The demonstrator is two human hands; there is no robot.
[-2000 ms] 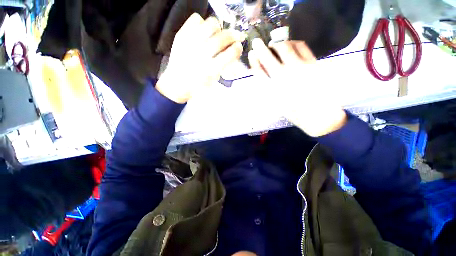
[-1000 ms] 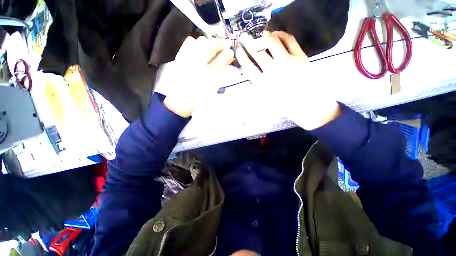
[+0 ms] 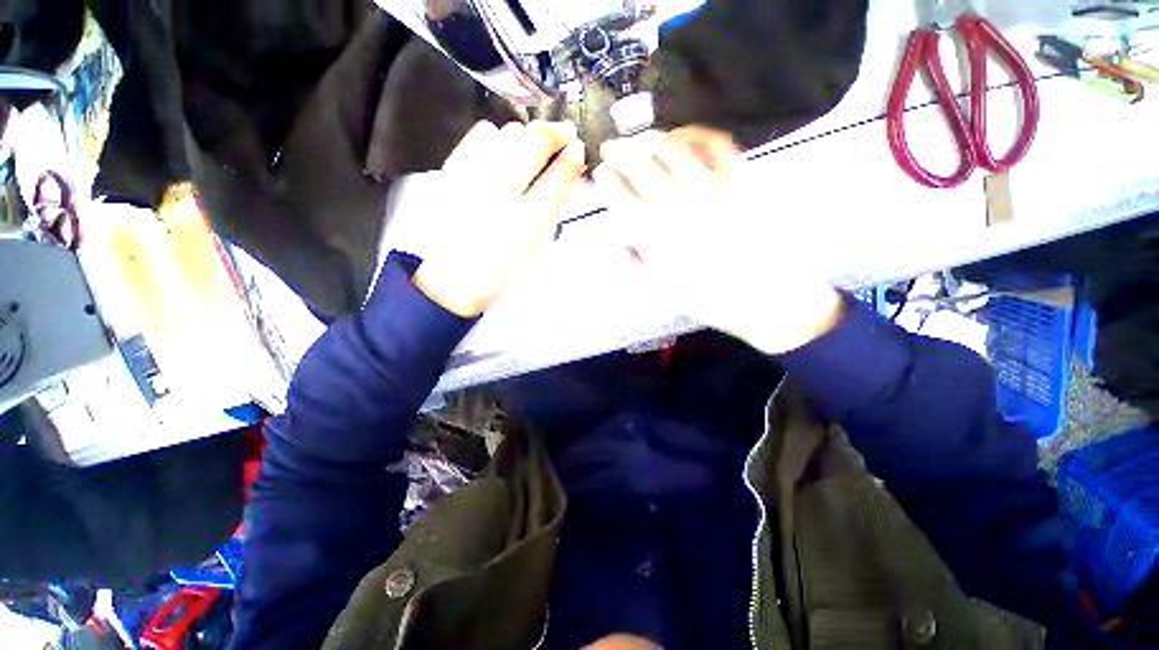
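My left hand [image 3: 500, 210] and my right hand [image 3: 712, 235] meet below the sewing machine's needle area [image 3: 578, 95], fingers bent and fingertips almost touching. Glare washes out both hands, and what lies between the fingertips is too small to make out. A dark garment piece [image 3: 273, 140] lies in folds left of and behind my left hand. More dark cloth [image 3: 769, 64] lies behind my right hand. The machine's shiny metal parts [image 3: 610, 57] stand just beyond my fingers. A thin dark thread [image 3: 826, 133] runs across the white table [image 3: 813, 210] towards my hands.
Red-handled shears [image 3: 899, 108] lie at the right above a tan tab [image 3: 999, 199]. Small tools [image 3: 1103, 66] lie at the far right. Blue baskets [image 3: 1027, 356] stand below the table edge. Dark-red handles [image 3: 54, 207] and a grey housing [image 3: 48, 318] are at the left.
The view has shifted, with the shears and machine now further left. My right hand has drawn back slightly from the needle area. A small white round part now shows between it and the machine.
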